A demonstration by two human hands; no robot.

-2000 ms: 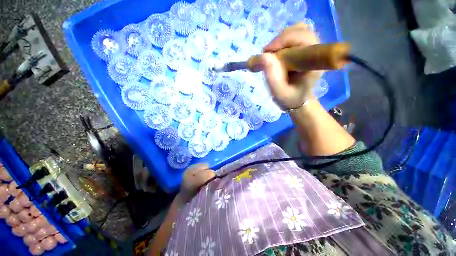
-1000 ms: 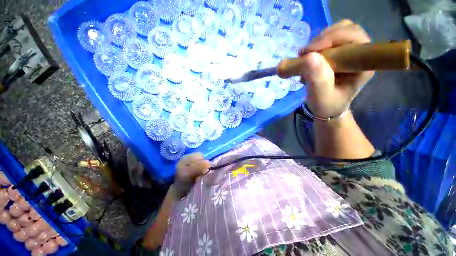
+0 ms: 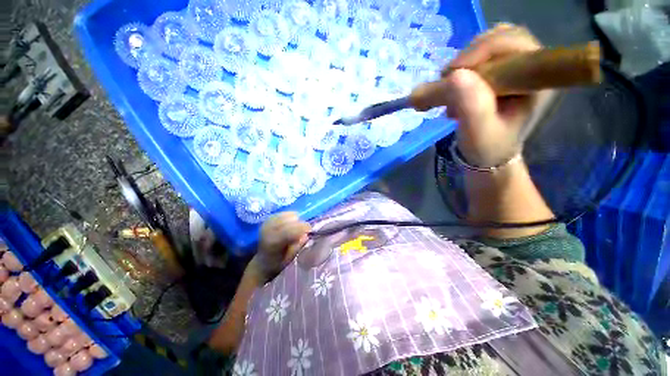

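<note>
A blue tray [image 3: 158, 165] holds rows of clear ribbed round parts [image 3: 214, 145], washed out by glare in the middle. My right hand [image 3: 494, 95] is closed around the wooden handle of a soldering iron [image 3: 544, 70]. The iron's tip is over the parts in the lower middle of the tray; I cannot tell whether it touches one. My left hand [image 3: 283, 239] is closed at the tray's near edge, with the black cord [image 3: 441, 222] running from it across the apron to the right.
At left on the speckled bench [image 3: 103, 81] are a grey block with irons [image 3: 51, 77] and a spare iron [image 3: 132, 194]. A power strip [image 3: 88, 275] stands beside pink rounded parts [image 3: 37, 312] in a blue tray. Stacked blue trays [image 3: 628, 228] are at right.
My right hand with the iron has moved right from its place two seconds ago. In the last second the iron has shifted only slightly. The tray sits slightly farther left and up in the picture.
</note>
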